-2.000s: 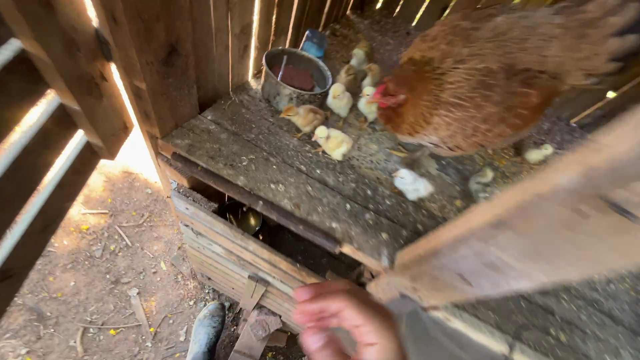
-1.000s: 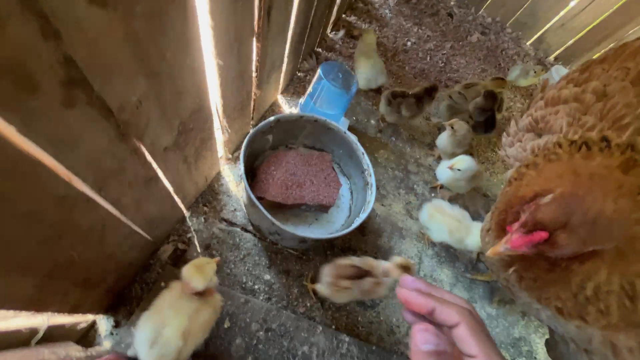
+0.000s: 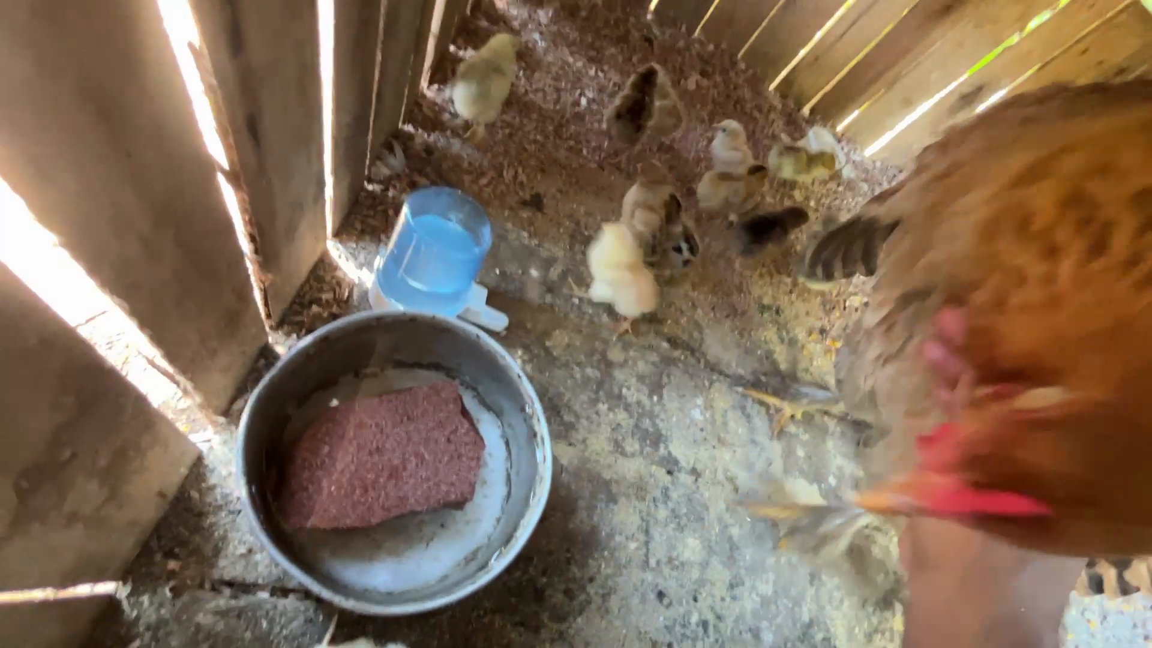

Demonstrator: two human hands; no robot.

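A metal pot [image 3: 531, 504] stands on the floor with a reddish, rough-surfaced block [image 3: 387, 459] inside it. Touching or close to its far rim is a clear blue plastic waterer [image 3: 436, 252] with a white base. A brown hen [image 3: 1035, 360], blurred, fills the right side, its head low. Part of my right hand or wrist [image 3: 985, 589] shows at the bottom right, just below the hen's head; its fingers are hidden or too blurred to make out. A blurred pale chick [image 3: 850, 540] is left of it. My left hand is out of view.
Several chicks, among them a pale yellow one [image 3: 623, 274] and a cream one [image 3: 484, 85], stand on the soiled floor and litter beyond the pot. Wooden slat walls [image 3: 288, 135] with bright gaps rise at the left and back.
The hen's head has come over my right hand or wrist, whose fingers showed before. The chicks have shifted about; the brownish one beside the pot is no longer there. The view has moved in closer.
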